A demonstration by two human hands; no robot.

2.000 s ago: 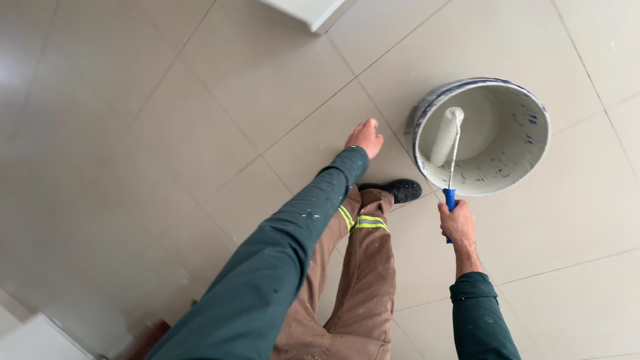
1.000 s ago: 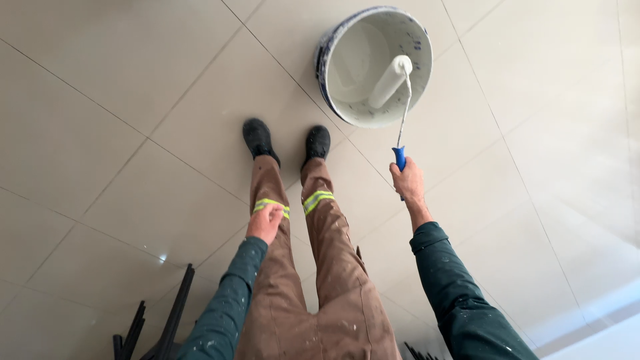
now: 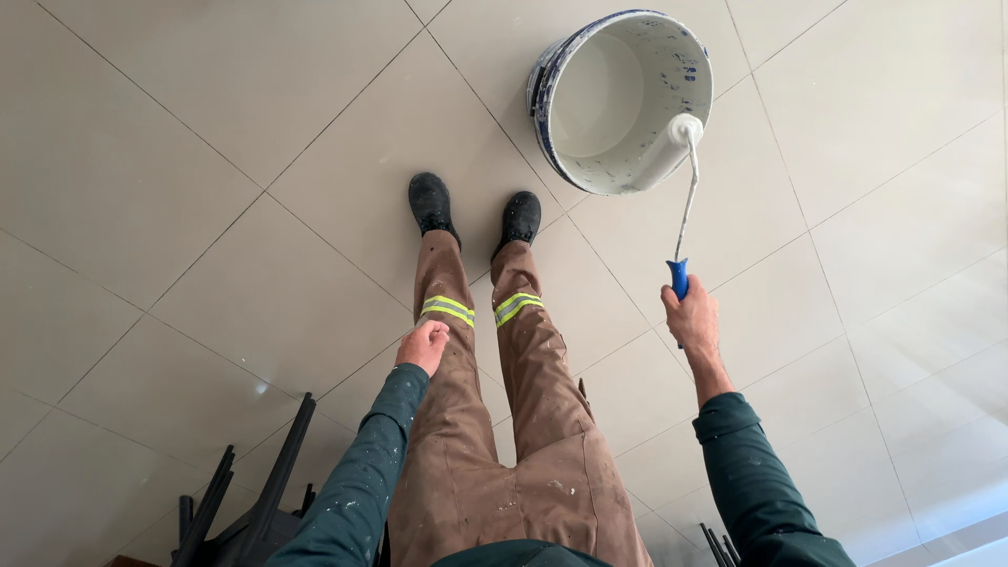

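My right hand (image 3: 693, 316) grips the blue handle of a paint roller (image 3: 668, 151), right of my legs. The roller's white, paint-covered sleeve leans inside a round paint bucket (image 3: 546, 118), against the wall nearest me. Whitish paint (image 3: 598, 94) lies in the bottom of the bucket, and blue and white smears mark its rim and sides. My left hand (image 3: 424, 346) holds nothing that I can see; it hangs over my left shin, its fingers loosely curled, just below the reflective band (image 3: 447, 309).
Large beige floor tiles (image 3: 339, 157) surround my black shoes (image 3: 431, 203). Dark chair-like legs (image 3: 276, 465) stick up at the lower left, close to my left sleeve. More thin dark legs (image 3: 718, 545) show at the bottom, beside my right sleeve. A pale edge crosses the lower right corner.
The view has swung considerably. The roller sleeve, over the middle of the bucket two seconds ago, now rests toward its near right wall. My right hand has kept hold of the handle throughout.
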